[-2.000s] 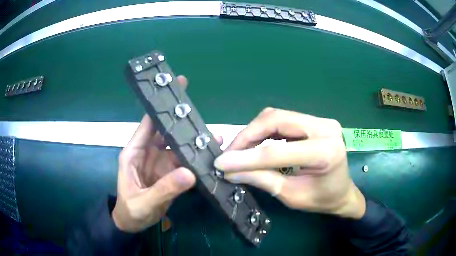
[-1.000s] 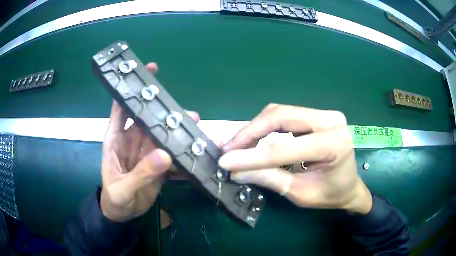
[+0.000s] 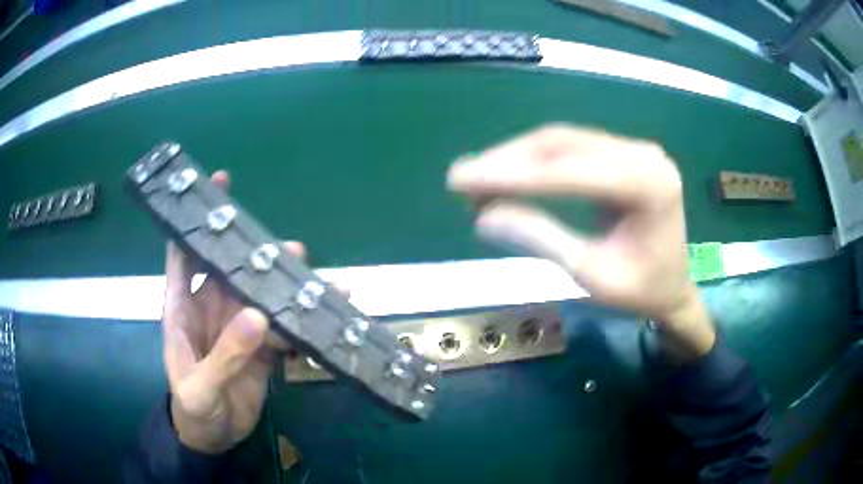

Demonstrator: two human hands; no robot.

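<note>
My left hand holds a dark grey fixture plate at a slant, thumb on its near edge, fingers behind. Six small shiny round parts sit in a row along it. My right hand is raised to the right, apart from the plate, blurred, with thumb and fingertips apart. Whether something small is between them cannot be told. A bronze plate with round ring sockets lies on the bench edge, partly hidden behind the grey plate.
Another grey plate lies on the far white strip. A small grey plate lies left and a bronze bar right on the green belt. A green label is beside my right wrist. A tiny round part lies on the bench.
My right hand has left the grey plate and moved up and right. My left hand has moved the plate left and slightly down. The bronze plate behind is now more exposed.
</note>
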